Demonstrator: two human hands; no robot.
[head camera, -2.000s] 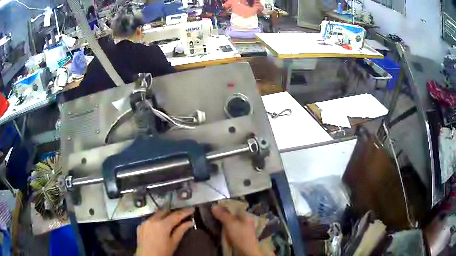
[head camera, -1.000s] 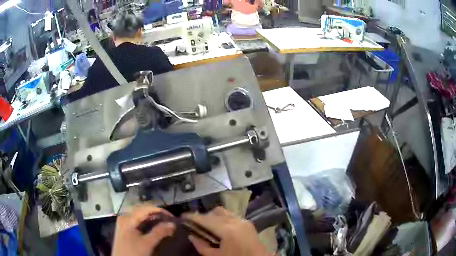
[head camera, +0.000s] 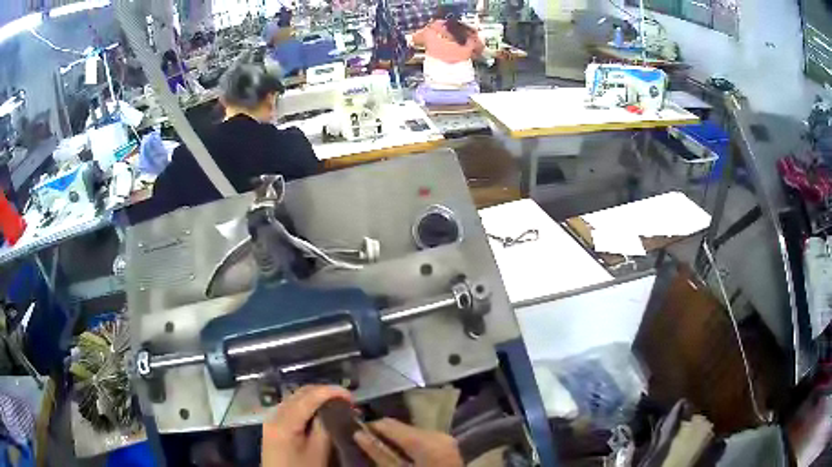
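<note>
A small dark brown sewn fabric piece (head camera: 339, 432) is held between both hands, just below the front edge of the tilted grey metal plate (head camera: 365, 196). My left hand (head camera: 296, 427) grips its left side with the fingers bent over it. My right hand (head camera: 410, 444) holds its right side, and its fingertips are partly hidden by the cloth. The dark blue clamp head (head camera: 296, 308) with its bright cylinder sits on the plate above the hands. Part of the plate's front edge is hidden behind my left hand.
Brown and tan pieces (head camera: 431, 408) lie below the plate, to the right of my hands. A spiky pile (head camera: 102, 372) is at the left. Bundles (head camera: 680, 438) and a plastic bag (head camera: 593, 383) are at the right. Seated people (head camera: 239, 146) work beyond the machine.
My left hand has moved right and up towards the plate's edge. The fabric piece is now raised between both hands. The camera view has tilted up slightly.
</note>
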